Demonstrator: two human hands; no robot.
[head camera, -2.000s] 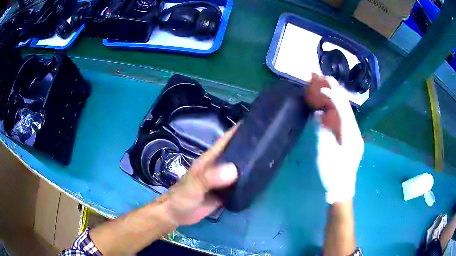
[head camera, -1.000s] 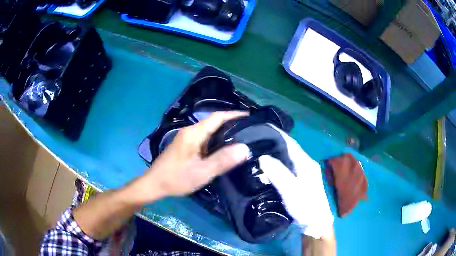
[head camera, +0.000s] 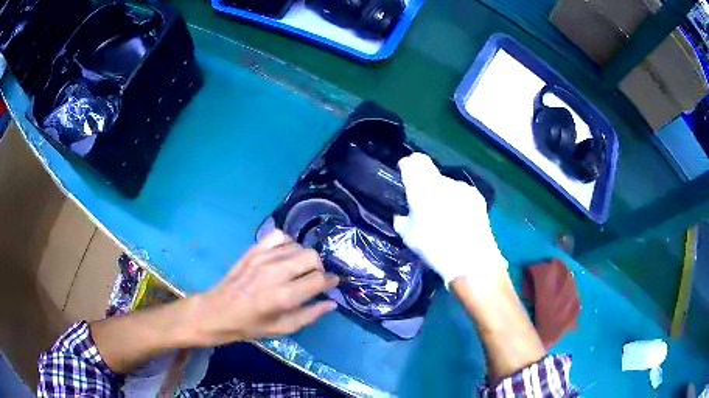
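Note:
A black plastic insert (head camera: 289, 208) lies on the blue-green bench in front of me. A dark glossy unit (head camera: 369, 180) lies in its upper hollow. A crinkled clear bag with dark contents (head camera: 373, 272) fills the lower rounded hollow. My right hand (head camera: 447, 221), in a white glove, is over the right side of the insert at the unit; its far fingers are hidden, so its grip is unclear. My bare left hand (head camera: 268, 288) is at the insert's lower left edge, fingers apart, holding nothing visible. A brown cloth (head camera: 552, 299) lies crumpled to the right.
Stacked black inserts (head camera: 159, 101) stand at left, the top one with a bagged item. Beyond the bench, blue-rimmed trays (head camera: 476, 76) carry black headphones (head camera: 556, 128). A green upright (head camera: 645, 221), yellow strip (head camera: 684, 284) and small white object (head camera: 644, 354) are at right. Cardboard (head camera: 58, 233) is below left.
Both hands held the black unit up, its underside showing, then a glossy moulded face; now it lies in the insert. My left hand has let go and moved down-left. The cloth was put down at right.

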